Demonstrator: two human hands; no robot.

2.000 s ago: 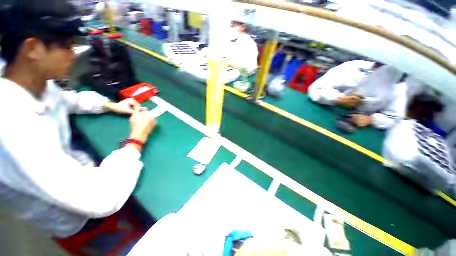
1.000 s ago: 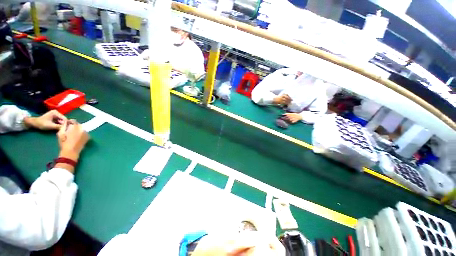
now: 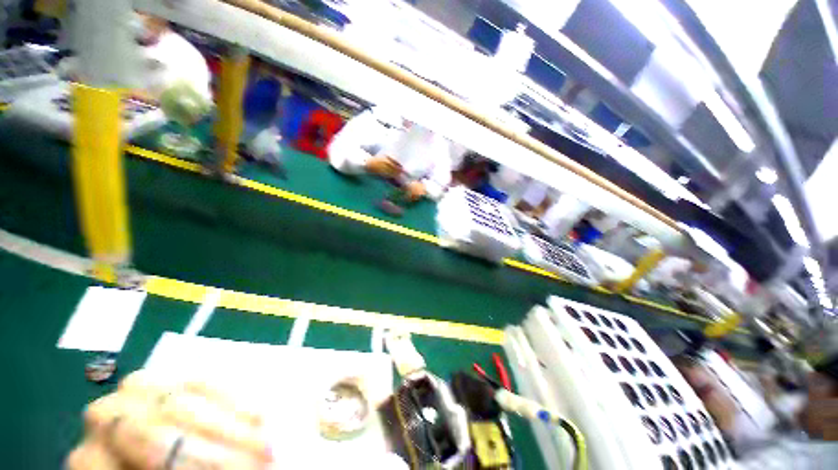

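Pale, blurred fingers show at the lower left over the white work mat. They are cut off by the bottom edge. I cannot tell whether they belong to one of my hands or to both together, nor whether they hold anything. A small round parts dish with silvery bits sits on the mat right of the fingers, apart from them. A small dark round component lies on the green bench left of the mat, just below a white paper slip.
A black fan stands right of the mat. The soldering iron lies above a yellow sponge tray, near red-handled pliers. White foam trays stand at right. People in white coats work across the green conveyor.
The view has swung right. The neighbour at left is out of the picture; the iron, fan and more foam trays now show. The fingers appear further left, and the blue band by the hand no longer shows.
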